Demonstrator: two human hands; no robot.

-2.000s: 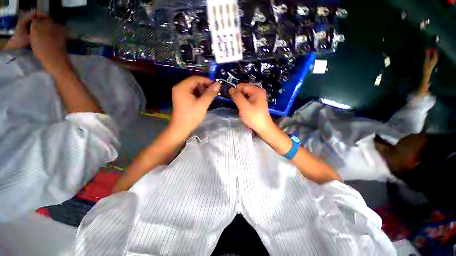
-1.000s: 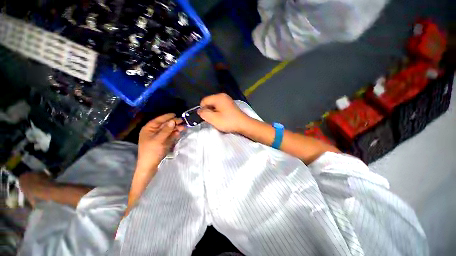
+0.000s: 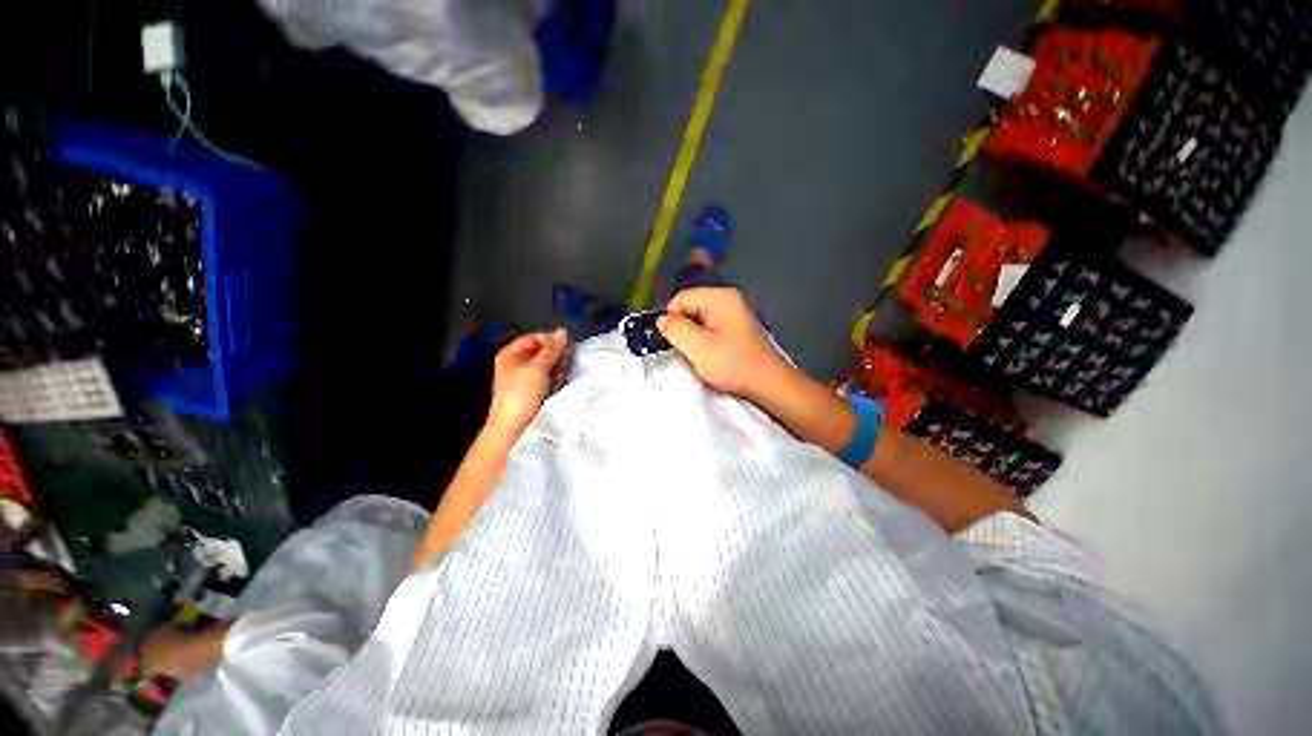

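Observation:
My right hand point(image 3: 724, 342), with a blue band at the wrist, holds a small black housing point(image 3: 643, 334) with a silvery edge above my lap. The thumb and fingers grip its right side. My left hand point(image 3: 530, 377) is to the left of the housing, apart from it, with thumb and fingertips pinched together. Whether a tiny piece is between those fingertips cannot be told.
A blue bin point(image 3: 216, 295) of black-silver units stands at the left, with a white strip card point(image 3: 61, 391) beside it. Red crates point(image 3: 967, 266) stand on the right. Another worker's sleeve point(image 3: 446, 58) is at the top, another arm point(image 3: 180, 650) at lower left.
The view has turned rightward, so the bin lies further left and more floor and crates show. My left hand has moved away from the housing; my right hand still holds it.

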